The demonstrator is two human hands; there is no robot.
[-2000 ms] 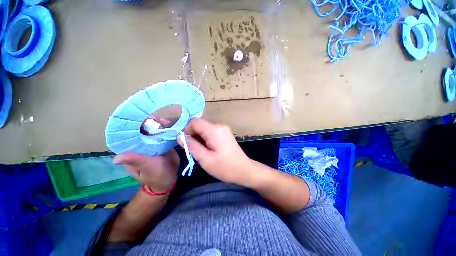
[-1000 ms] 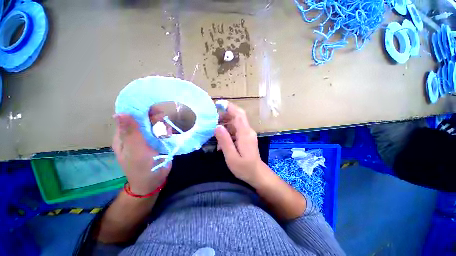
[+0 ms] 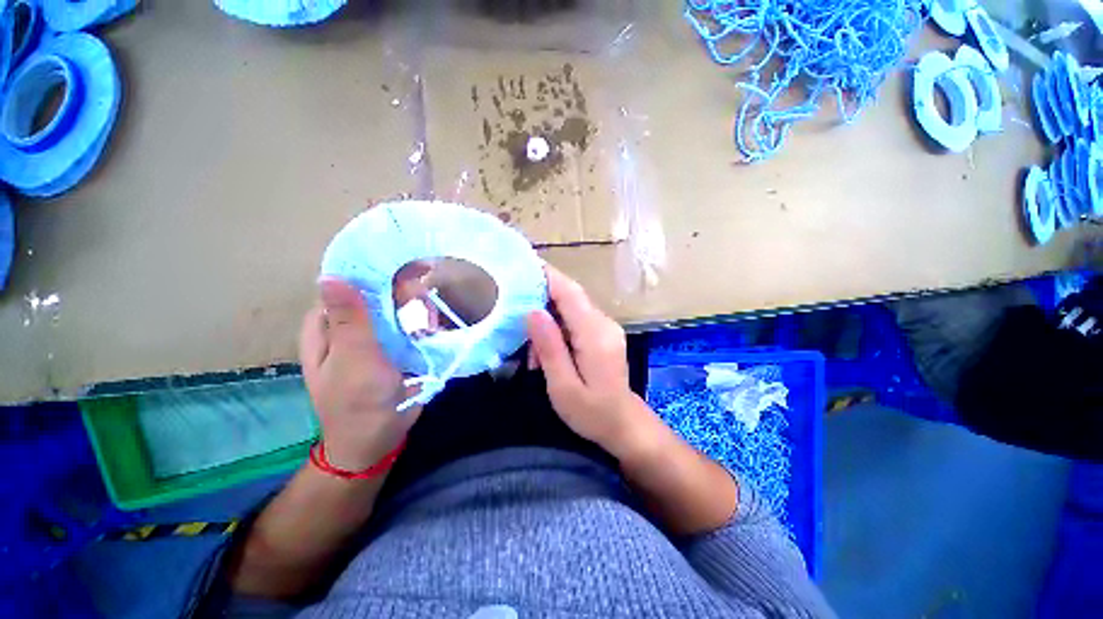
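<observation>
A pale blue wrapped ring is held between both hands above the table's front edge, its smoother whitish face towards me. My left hand grips its left side, thumb on the face, fingers behind. My right hand holds its right rim, with its fingers partly hidden behind. A thin cord crosses the lower part of the ring, its loose ends hanging at the lower left. A white fingertip piece at my left fingers shows through the ring's hole.
A spotted cardboard pad lies beyond the ring. A blue cord pile and set-down rings lie at the right. Stacked rings are at the far left. A green crate and a blue crate stand below. A person's dark sleeve is at right.
The ring has turned from its pleated face to its smoother face. My right hand has let go of the cord, moved round to the right rim and closed on it.
</observation>
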